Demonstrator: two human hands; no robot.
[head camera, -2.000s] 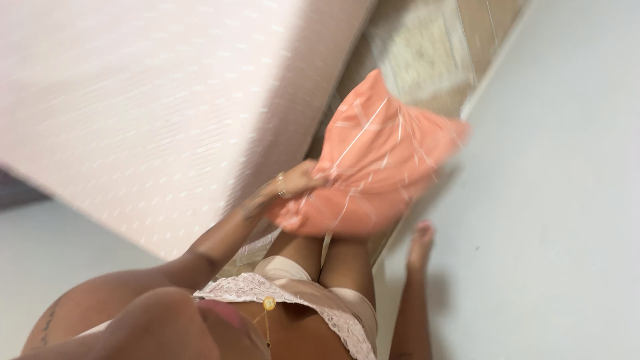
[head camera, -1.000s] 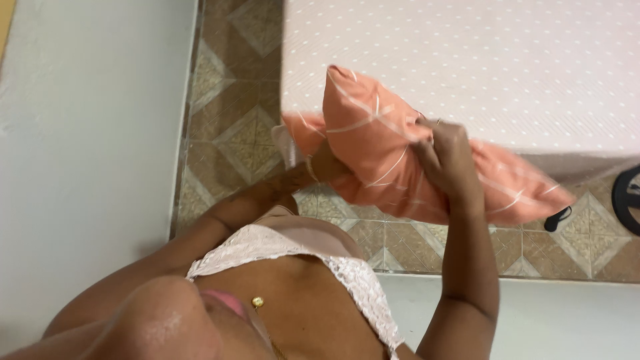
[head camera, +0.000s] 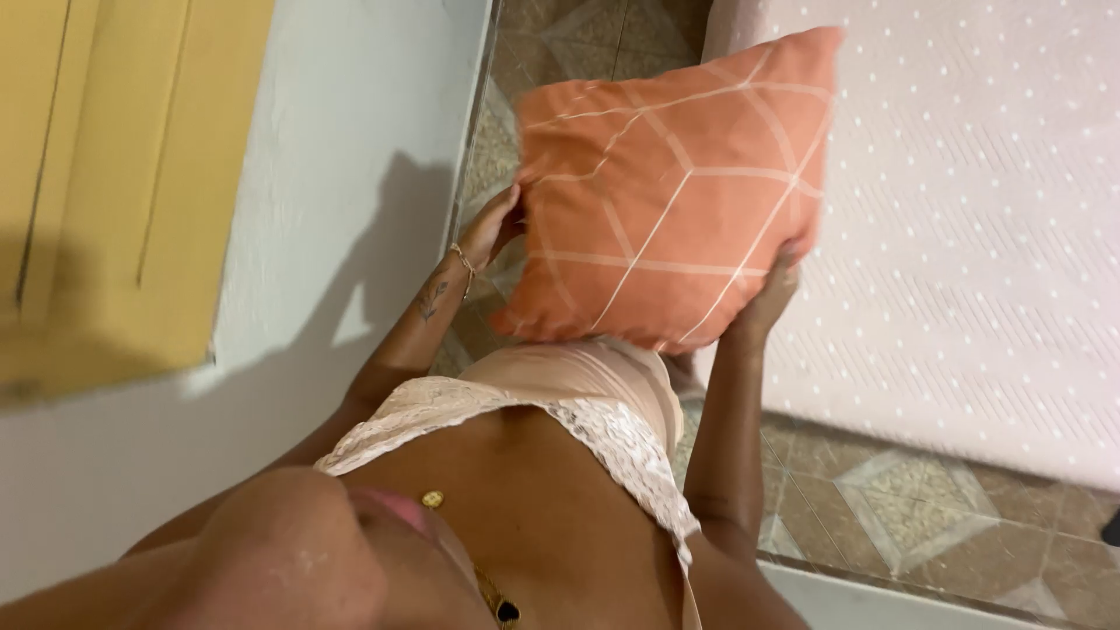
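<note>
An orange square cushion (head camera: 674, 210) with thin pale geometric lines is held up in front of my body, its patterned face toward me. My left hand (head camera: 494, 229), with a bracelet at the wrist, grips its left edge; the fingers are partly behind the fabric. On the lower right edge, my right hand (head camera: 774, 293) has hold of the cushion, with part of the hand hidden by it. The cushion's lower edge is close to my light pink garment (head camera: 569, 367).
To the right lies a bed or mattress with a pale pink dotted cover (head camera: 945, 245). A light wall (head camera: 341, 175) and a yellow wooden panel (head camera: 131, 192) stand at left. Patterned floor tiles (head camera: 910, 507) run between wall and bed. A dark object (head camera: 1111, 529) is cut off at the right edge.
The cushion was bunched and tilted between my hands; now it is spread out, held at opposite sides. Two seconds ago only one hand clearly gripped it. The view has swung considerably.
</note>
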